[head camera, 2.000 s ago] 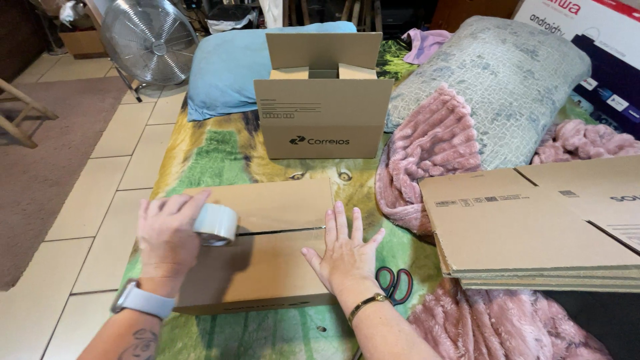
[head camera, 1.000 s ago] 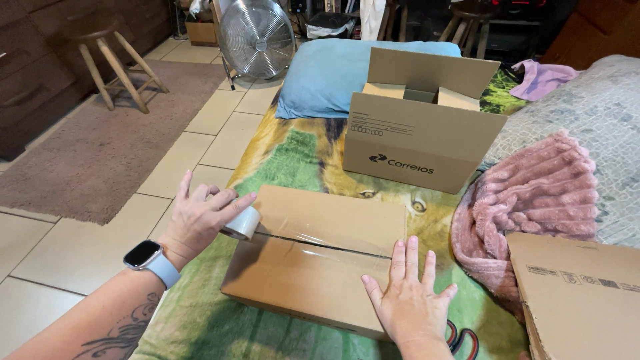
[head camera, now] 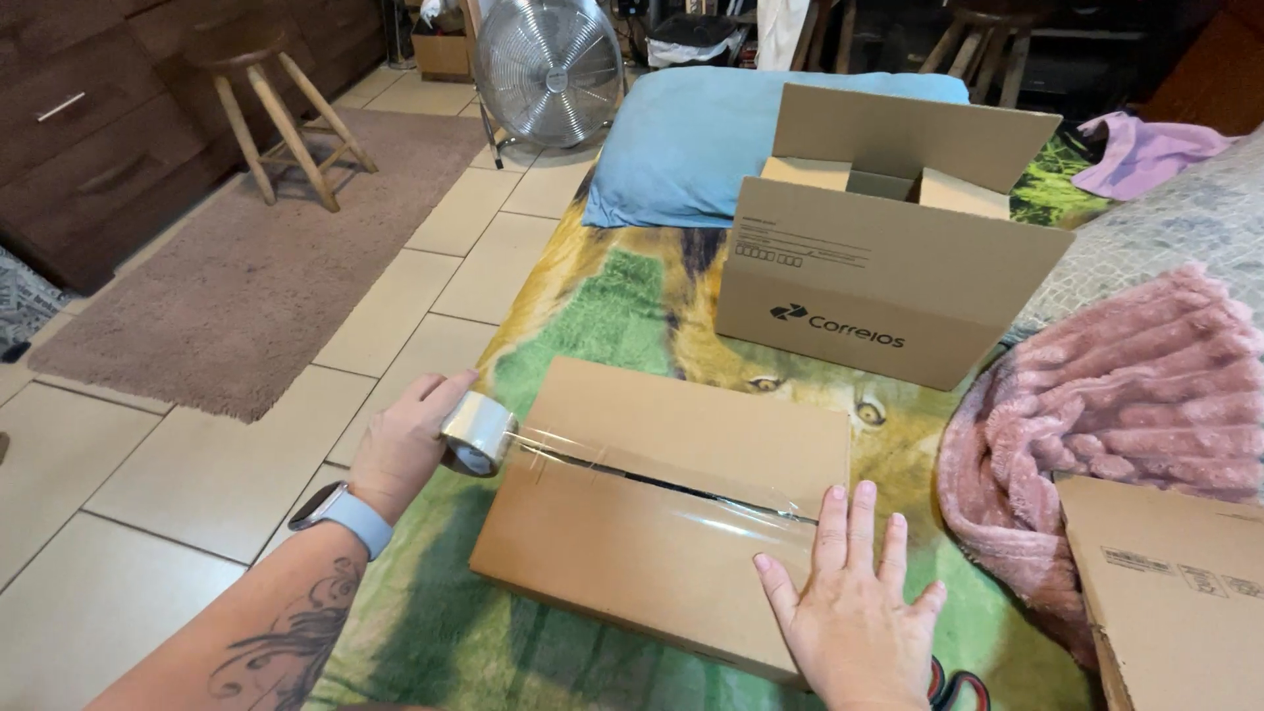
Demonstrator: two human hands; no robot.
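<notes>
My left hand [head camera: 410, 439] holds a roll of clear packing tape [head camera: 479, 434] at the left edge of a closed cardboard box [head camera: 642, 583]. A strip of the tape runs from the roll along the narrow dark gap between the two top flaps. My right hand [head camera: 859, 602] lies with spread fingers on the right end of the box, by the end of the gap. Scissors [head camera: 958, 688] with red and black handles show partly beside my right wrist. Behind stands a cardboard box with raised flaps [head camera: 869, 296], printed with the Correios logo.
The boxes rest on a patterned blanket [head camera: 592, 316] over a bed. A blue pillow [head camera: 671, 138] lies behind, a pink plush blanket [head camera: 1116, 415] and flat cardboard [head camera: 1175, 592] at right. On the floor at left stand a wooden stool [head camera: 286, 118] and a fan [head camera: 553, 74].
The view has swung left. The tape roll has gone from above the box top to its left edge, with a strip now visible along the gap. My right hand remains at the box's right end.
</notes>
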